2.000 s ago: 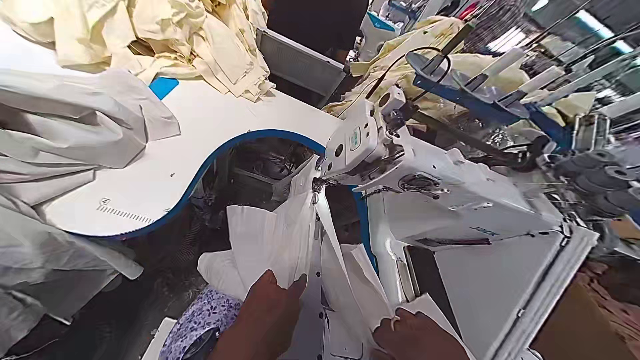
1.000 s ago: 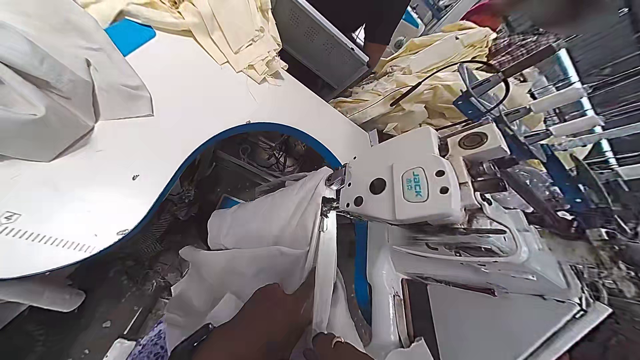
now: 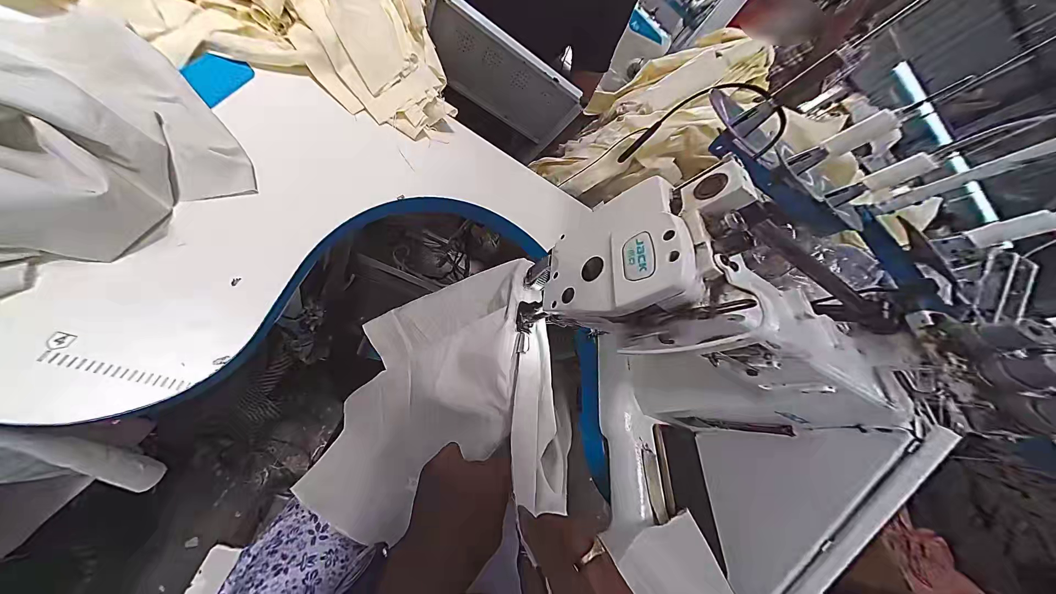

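Note:
A white fabric piece [image 3: 445,363] hangs from the needle area of a white Jack sewing machine [image 3: 627,256]. Low in the view, my left hand [image 3: 462,503] grips this cloth just left of its seam edge. Close beside it on the right, my right hand [image 3: 565,536] holds the narrow folded strip [image 3: 536,421] that runs down from the presser foot. The fingertips of both hands are partly hidden by cloth and by the hands themselves.
A white table [image 3: 330,165] with a blue curved edge wraps around the left. Grey-white cloth [image 3: 74,148] and pale yellow pieces [image 3: 355,49] lie on it. Thread cones [image 3: 874,132] stand on a rack at the right. Behind the table, part of a person shows beside a grey box [image 3: 503,66].
My right hand has moved left, from the spread cloth at the right to beside my left hand at the strip. The view has shifted closer to the machine.

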